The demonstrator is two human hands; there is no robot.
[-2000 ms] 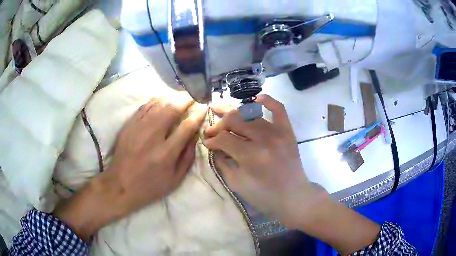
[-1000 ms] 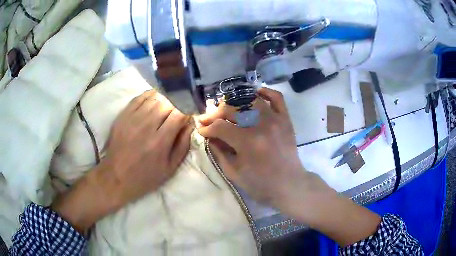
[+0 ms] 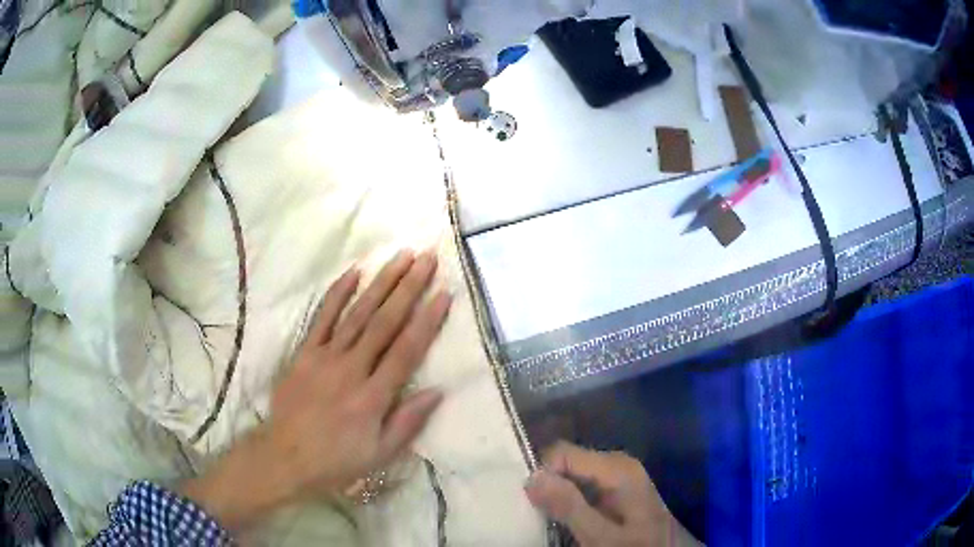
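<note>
The cream jacket shell [image 3: 310,203] lies across the left side and runs up under the lit head of the sewing machine [image 3: 395,53]. A dark toothed-looking zipper tape [image 3: 475,288] runs down its right edge from the presser foot area [image 3: 429,107]. My left hand [image 3: 358,363] lies flat on the cloth with its fingers apart. My right hand [image 3: 598,497], low and cut off by the bottom edge, pinches the cloth's edge with the zipper tape between thumb and fingers. The needle is lost in glare.
Blue and pink thread snips [image 3: 737,187] lie right of the needle beside small brown patches [image 3: 674,150]. A black case [image 3: 603,59] lies behind. Black cords [image 3: 796,182] hang over the edge ruler [image 3: 662,342]. A blue crate [image 3: 854,417] stands at lower right.
Both hands have left the needle area and moved down towards me. My left hand has flattened on the cloth; my right holds the edge lower down. The view has shifted, with less of the machine head showing.
</note>
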